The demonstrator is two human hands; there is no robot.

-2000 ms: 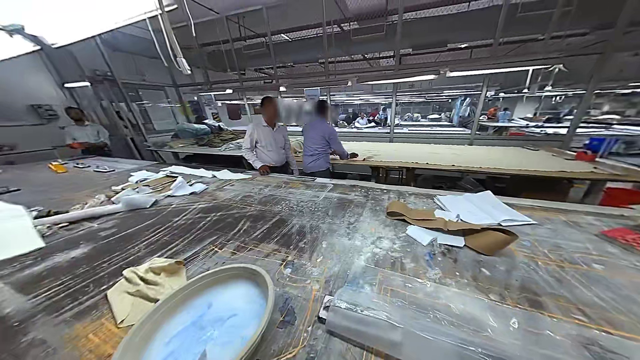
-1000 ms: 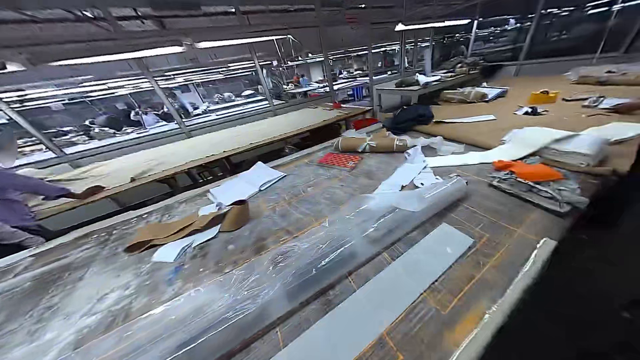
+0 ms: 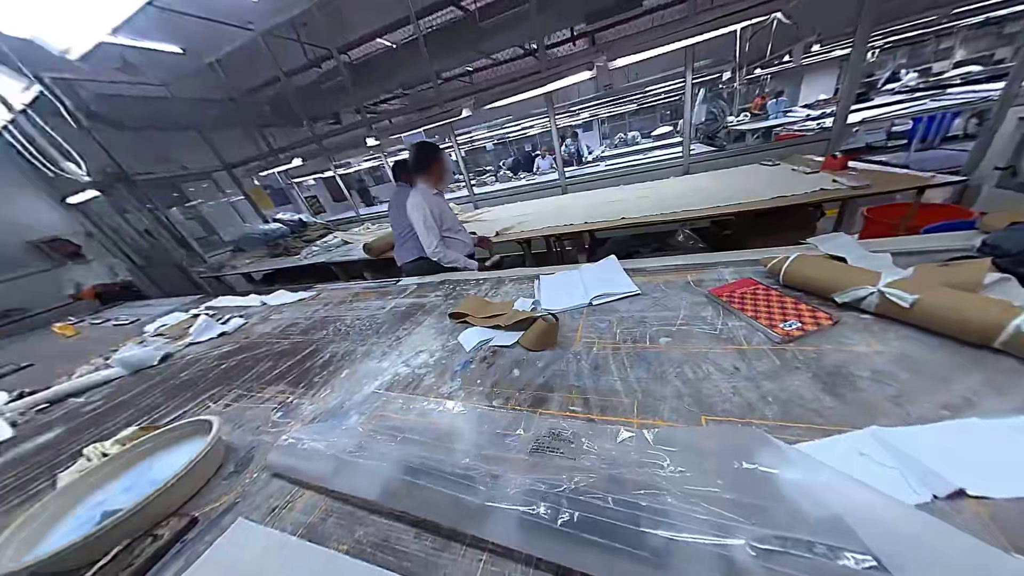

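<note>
Neither my left hand nor my right hand shows in the head view. A clear plastic sheet (image 3: 576, 488) lies across the near part of the worn table (image 3: 384, 344). At the lower left stands a round shallow basin (image 3: 210, 448) with a pale blue-white inside, a beige cloth (image 3: 104, 454) behind it. Strips of brown paper (image 3: 500, 314) lie beside an open white notebook or folded sheets (image 3: 588, 284). Farther right are a red patterned book (image 3: 772, 309) and a brown roll tied with white strips (image 3: 896, 298). White paper (image 3: 928, 456) lies at the right.
Two people stand at a long table covered with pale fabric (image 3: 656, 200) beyond mine; the nearer wears a light shirt (image 3: 436, 220). A red tub (image 3: 912, 218) is at the far right. White scraps (image 3: 212, 326) and a yellow object (image 3: 66, 329) lie at the left.
The view swung right and then back left. The two people, apart two seconds ago, now overlap in view.
</note>
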